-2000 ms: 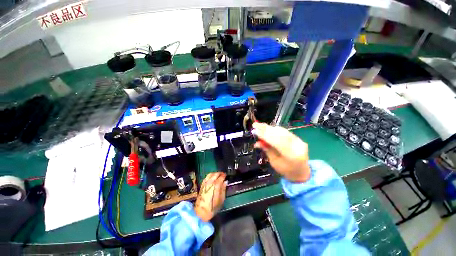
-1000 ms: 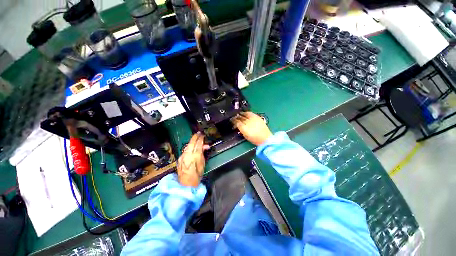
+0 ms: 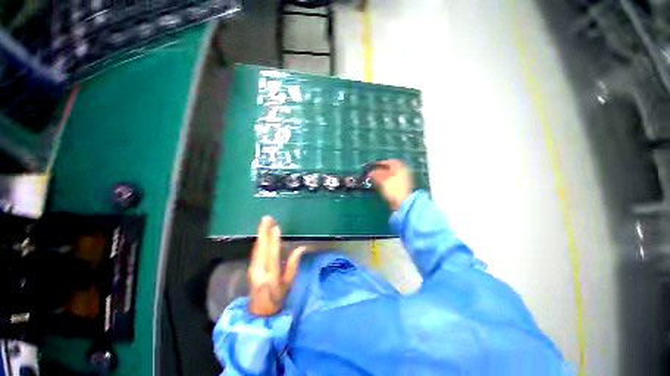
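Observation:
A clear blister tray (image 3: 323, 125) lies on a green-topped stand. Its row nearest me holds several round black discs (image 3: 312, 182); the other pockets look empty. My right hand (image 3: 393, 181) is at the right end of that row with its fingertips on a dark disc (image 3: 370, 170). Blur hides whether the disc is lifted. My left hand (image 3: 270, 268) is open and empty, fingers apart, near the stand's front edge. The right test fixture (image 3: 92, 275) is blurred on the bench at the left, with one disc (image 3: 125, 194) beyond it and another (image 3: 101, 359) on its near side.
The green bench (image 3: 117, 139) runs along the left, with a gap between it and the stand (image 3: 228, 209). Part of a filled blister tray (image 3: 147, 29) shows at the upper left. Floor with yellow lines (image 3: 540, 132) lies to the right. A dark metal frame (image 3: 307, 51) stands beyond the stand.
The view has turned right, from the fixtures to the tray stand. Both hands have left the right fixture. My right hand is now at the tray, and the fixture's seats look uncovered.

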